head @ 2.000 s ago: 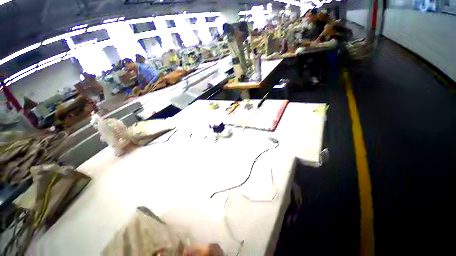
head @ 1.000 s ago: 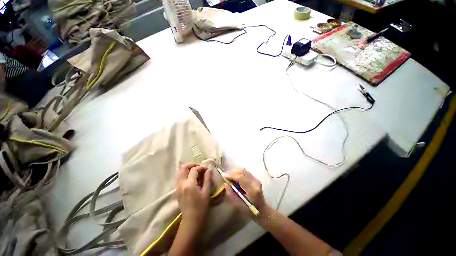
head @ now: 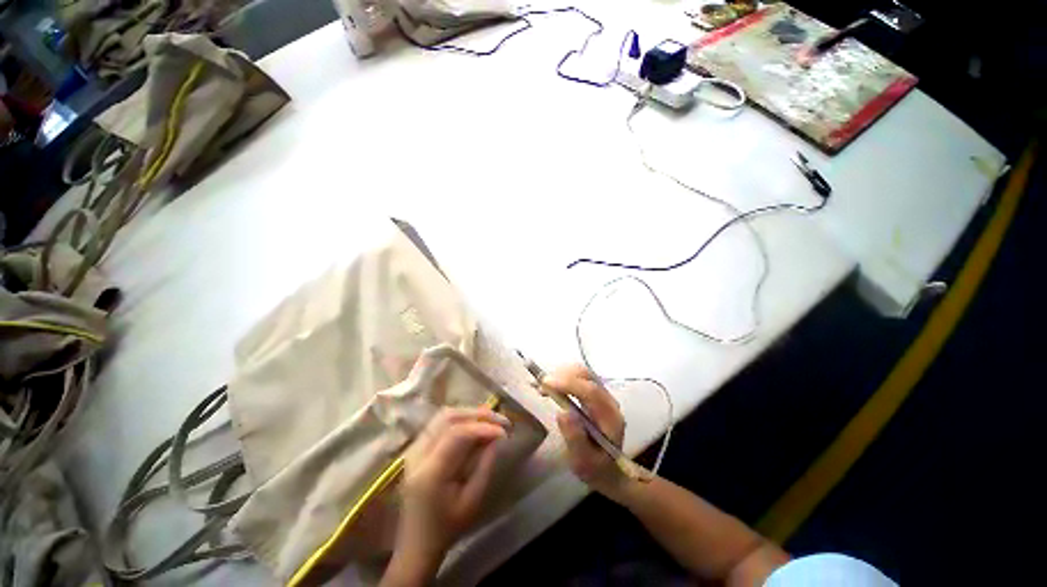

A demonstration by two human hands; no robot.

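Observation:
A beige cloth bag lies on the white table in front of me, with a yellow strip along it and grey-beige straps at its left. My left hand pinches the bag's cloth near the end of the yellow strip. My right hand holds a slim pen-like tool just right of the bag's corner; its thin tip points up and left, apart from the cloth. A pale cord runs from the tool's rear end.
A power strip with a black plug and a red-edged board lie at the back. A dark lead crosses the table right of the bag. More beige bags lie at the left. A yellow floor line runs beyond the table's right edge.
My right hand and the tool have moved away from the cloth to the right. The bag's corner is now folded over towards the right. The view has shifted slightly.

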